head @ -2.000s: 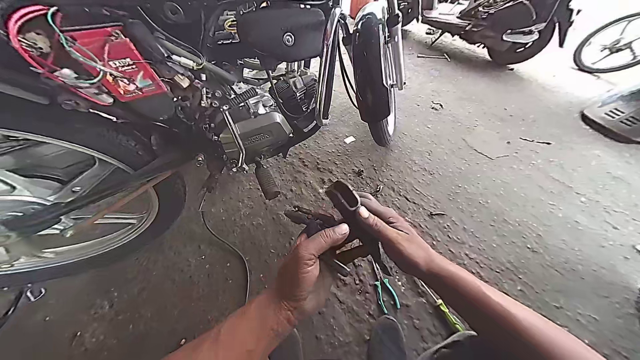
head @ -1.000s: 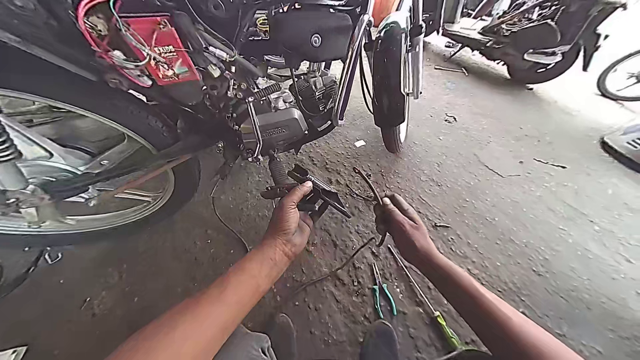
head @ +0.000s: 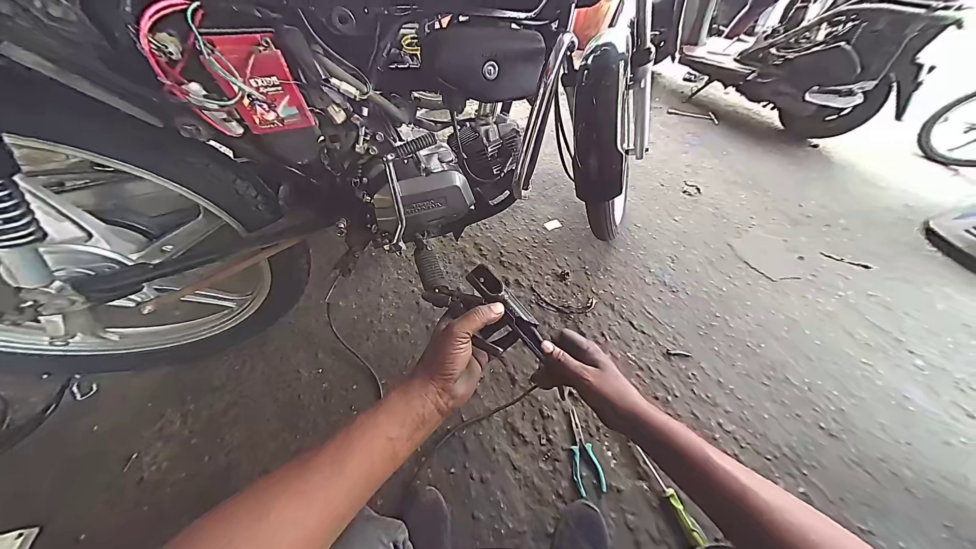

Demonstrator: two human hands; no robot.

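Note:
A black bracket-like part (head: 512,316) with an open, box-shaped end is held in front of the motorcycle's footpeg (head: 429,267). My left hand (head: 455,354) grips it from the left, thumb on top. At its lower right end is my right hand (head: 583,370), fingers closed around that end; a dark cable (head: 484,415) runs down and left from near these fingers. Pliers with teal handles (head: 587,461) lie on the ground below the right hand. A screwdriver with a green handle (head: 684,518) lies partly behind my right forearm.
The motorcycle's engine (head: 427,198), red battery (head: 263,84) with loose wires and rear wheel (head: 137,252) are ahead and left. Its front wheel (head: 606,152) stands beyond. Another two-wheeler (head: 823,76) is parked at the upper right. My shoes (head: 579,526) show at the bottom.
One second ago my hands were apart, the right holding a thin curved dark piece; now both are together at the black part. The view has moved closer to the motorcycle.

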